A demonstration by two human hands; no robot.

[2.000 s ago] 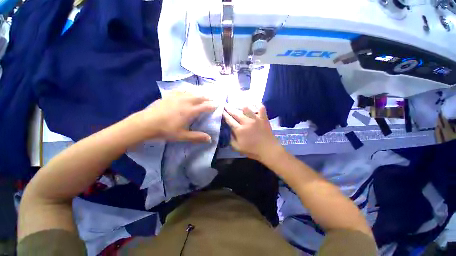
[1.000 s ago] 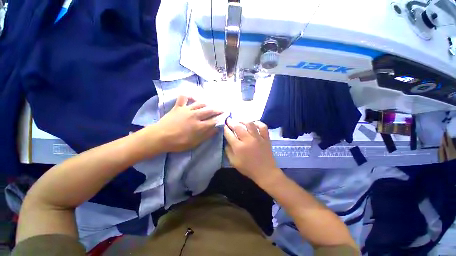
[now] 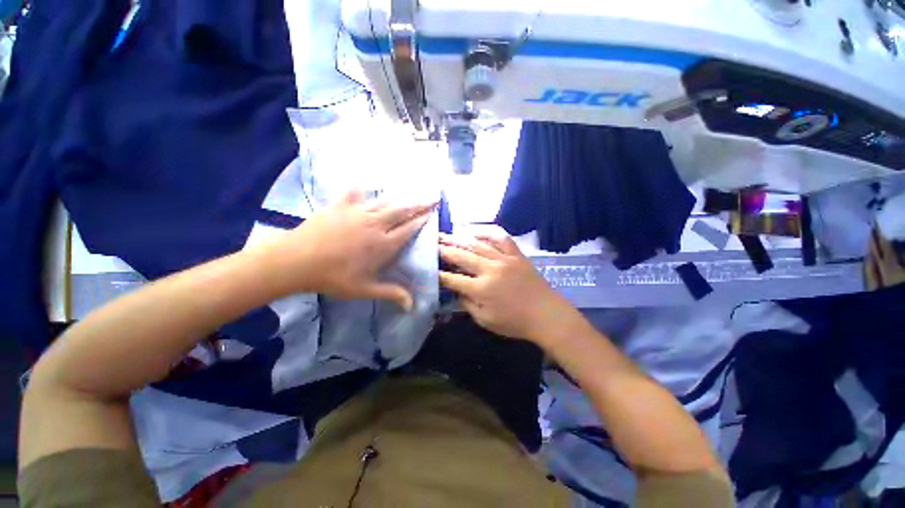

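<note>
A light grey cloth panel [image 3: 402, 332] lies under the needle area and hangs over the table's front edge. My left hand [image 3: 357, 246] rests on it with its fingers spread, left of the seam edge. My right hand [image 3: 491, 281] has its fingertips at the panel's right edge, on a narrow navy strip there. The presser foot area [image 3: 433, 134] is just beyond my fingers; glare washes out the cloth around it. The white sewing machine head [image 3: 585, 74] with a blue line stands above.
A large navy cloth [image 3: 179, 129] covers the table's left. Pleated-looking navy pieces [image 3: 600, 189] lie under the machine arm. Dark strips [image 3: 696, 281] and small purple and gold items [image 3: 766, 213] lie at right. Navy and grey cloth [image 3: 794, 397] is heaped below right. Another hand [image 3: 882, 260] shows at the right edge.
The grey panel has moved away from me, towards and past the needle. My left hand now lies flatter with its thumb spread. My right hand sits lower along the edge. The view has shifted.
</note>
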